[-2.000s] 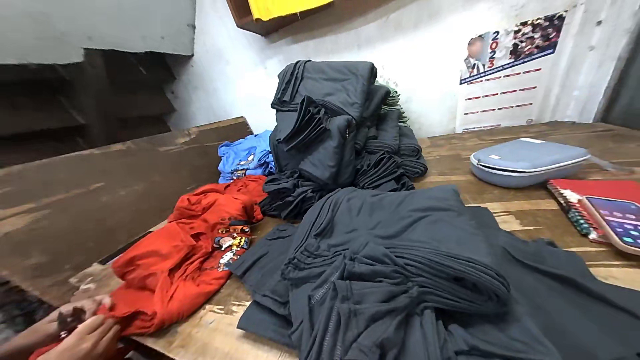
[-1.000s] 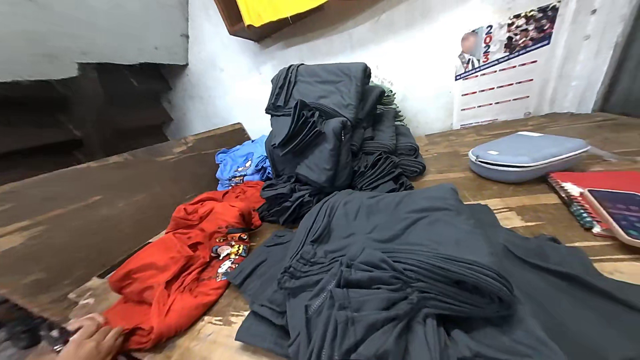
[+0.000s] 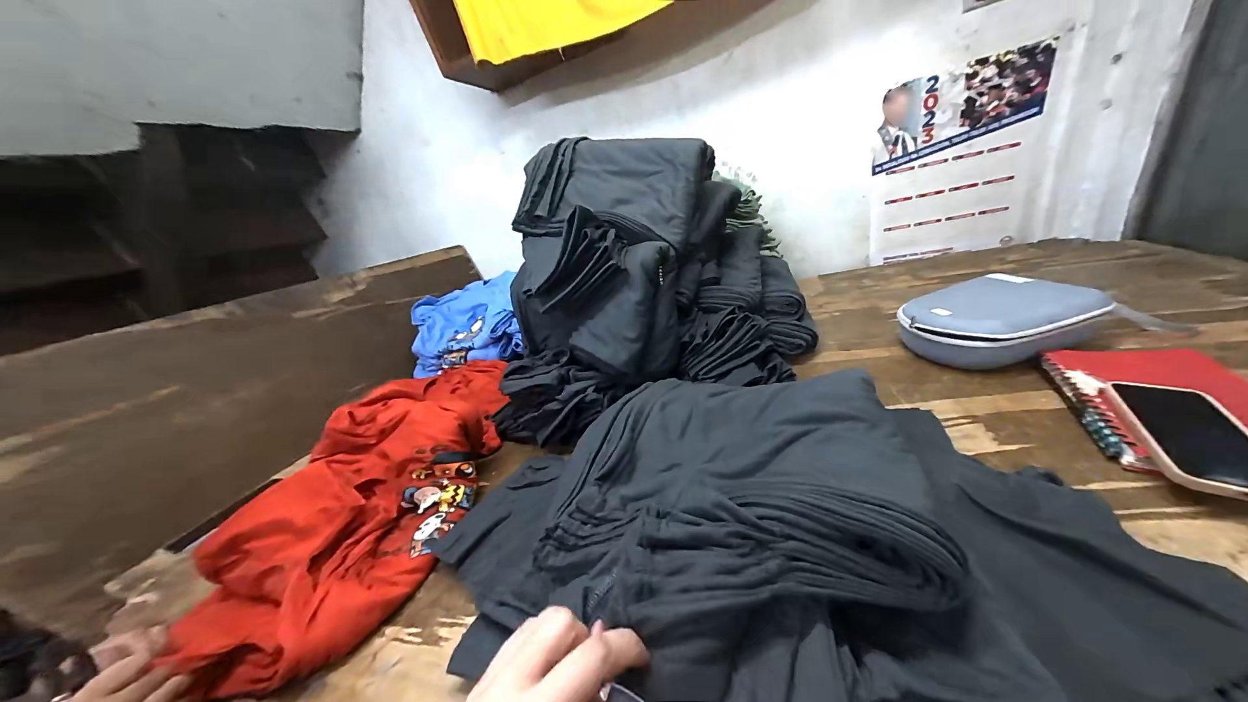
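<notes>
At the bottom left, my left hand (image 3: 132, 671) has its fingers closed at the near end of a crumpled red garment (image 3: 322, 536) with a cartoon print. A dark thing lies at its wrist. My right hand (image 3: 561, 661), at the bottom centre, has curled fingers against the near edge of a stack of folded dark grey fabric (image 3: 741, 468). The frame does not show whether it grips the fabric. A small part of a greyish thing shows beneath its fingers, mostly hidden. More dark fabric (image 3: 1092, 575) spreads flat to the right, under the stack.
Behind stands a tall pile of folded dark garments (image 3: 624, 263), with a blue printed garment (image 3: 468, 327) at its left. A grey zip case (image 3: 1004, 317), a red spiral notebook (image 3: 1185, 375) and a phone (image 3: 1189, 439) lie right on the wooden table (image 3: 877, 263). A wooden board (image 3: 195, 409) rises left.
My right hand now shows at the dark stack's near edge; two seconds ago both hands were together at the red garment. The phone's screen was lit and is now dark.
</notes>
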